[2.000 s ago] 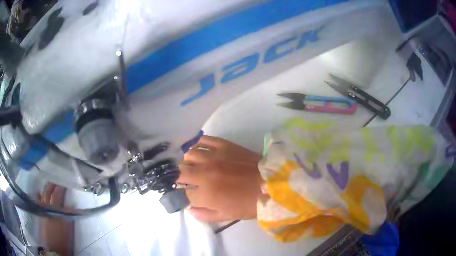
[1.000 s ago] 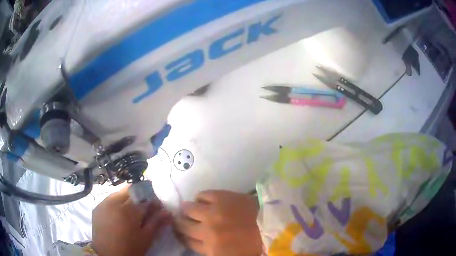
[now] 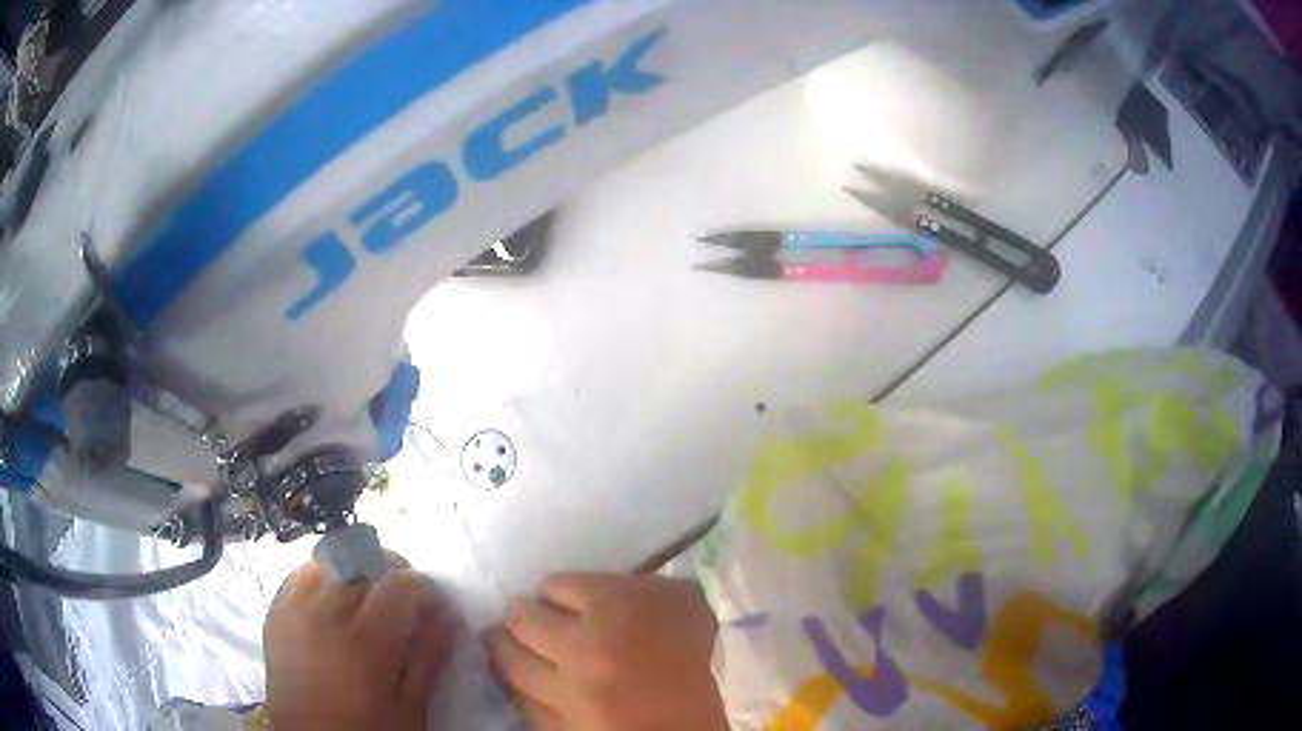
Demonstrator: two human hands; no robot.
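Observation:
White fabric lies at the bottom centre, between my two hands, in front of the sewing machine head. My left hand is just below the grey tension knob, fingers bent on the fabric. My right hand is to its right, fingers curled, pinching the fabric's edge. The needle and presser foot are hidden behind the tension assembly and my left hand. The fabric near the needle is overexposed.
Nippers with pink and blue handles and black nippers lie on the machine bed, right of the head. A round holed plate is set in the bed. More white fabric lies at the left.
My right hand has come down from beside the tension assembly to the fabric. My left hand has come from the far left to beside it. The view has shifted, moving the machine leftward.

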